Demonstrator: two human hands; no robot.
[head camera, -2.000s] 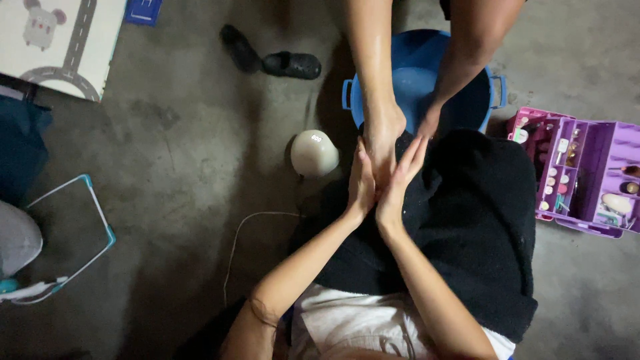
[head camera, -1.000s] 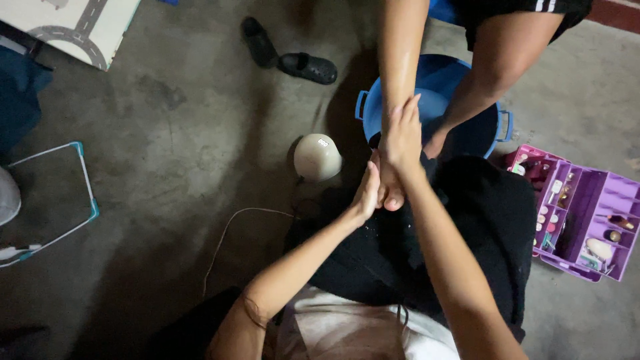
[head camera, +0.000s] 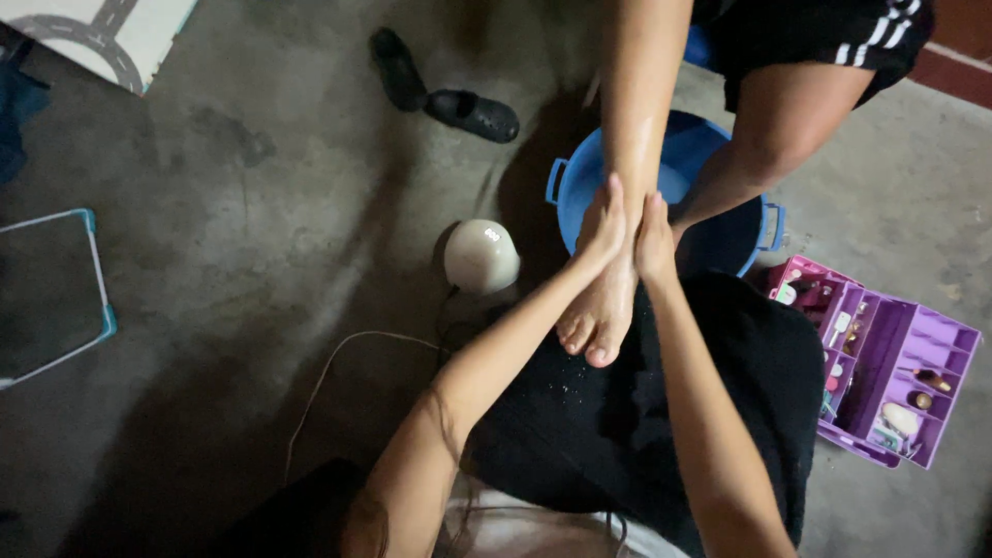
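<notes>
Another person's bare foot (head camera: 608, 306), wet or shiny, points toward me over a black towel or cloth (head camera: 558, 418) on my lap, which bears small pale specks. Against the left side of the ankle lies my left hand (head camera: 603, 229). My right hand (head camera: 655, 239) presses along the opposite side, so the ankle is between both palms. The person's other leg reaches down into a blue plastic basin (head camera: 581, 170) with two side handles; that foot is mostly hidden behind my right hand and the basin's edge.
A white dome-shaped device (head camera: 482, 257) with a lit display stands on the concrete floor, near a thin cable (head camera: 333, 356). Black clogs (head camera: 473, 116) lie beyond it. A purple compartment case (head camera: 942, 341) with small bottles and tools is open at the right. A white tube frame (head camera: 99, 271) is at the left.
My right hand was across the top of the foot a second ago and is now at the ankle's right side. My left hand has moved from near the toes up to the ankle.
</notes>
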